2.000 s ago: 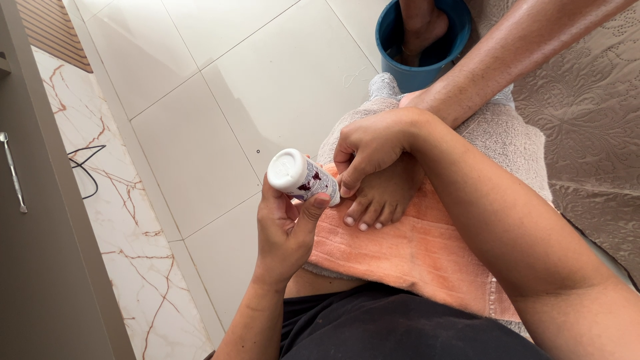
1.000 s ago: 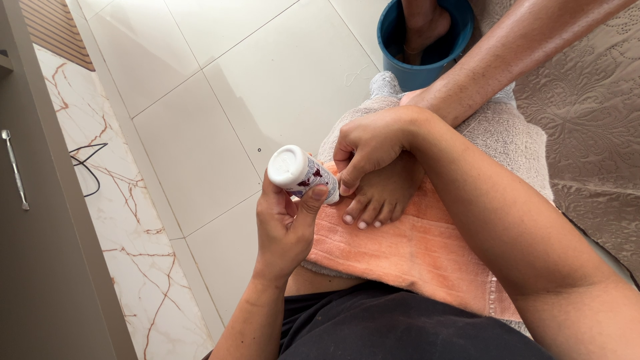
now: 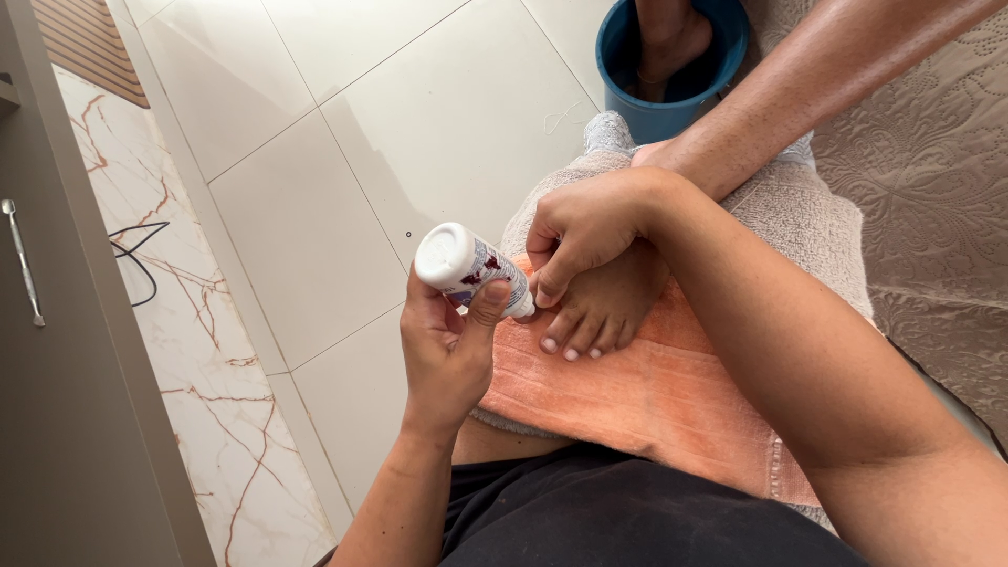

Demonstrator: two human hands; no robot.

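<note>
My left hand (image 3: 453, 339) grips a white plastic squeeze bottle (image 3: 472, 264), tipped so its nozzle points down at the big toe of another person's foot (image 3: 610, 295). Printed writing and dark red stains show on the bottle. My right hand (image 3: 587, 228) rests over the inner side of that foot, with thumb and fingertips at the big toe beside the nozzle; whether they pinch anything is hidden. Under the foot lies an orange towel (image 3: 614, 402), spread across my lap over a beige towel (image 3: 819, 228).
The person's other foot stands in a blue bucket (image 3: 661, 118) on the tiled floor. A quilted cover (image 3: 929, 157) lies at right. On the left are a grey-brown surface with a metal double-ended tool (image 3: 24, 264), and a dark cable (image 3: 142, 256) on marble-patterned flooring.
</note>
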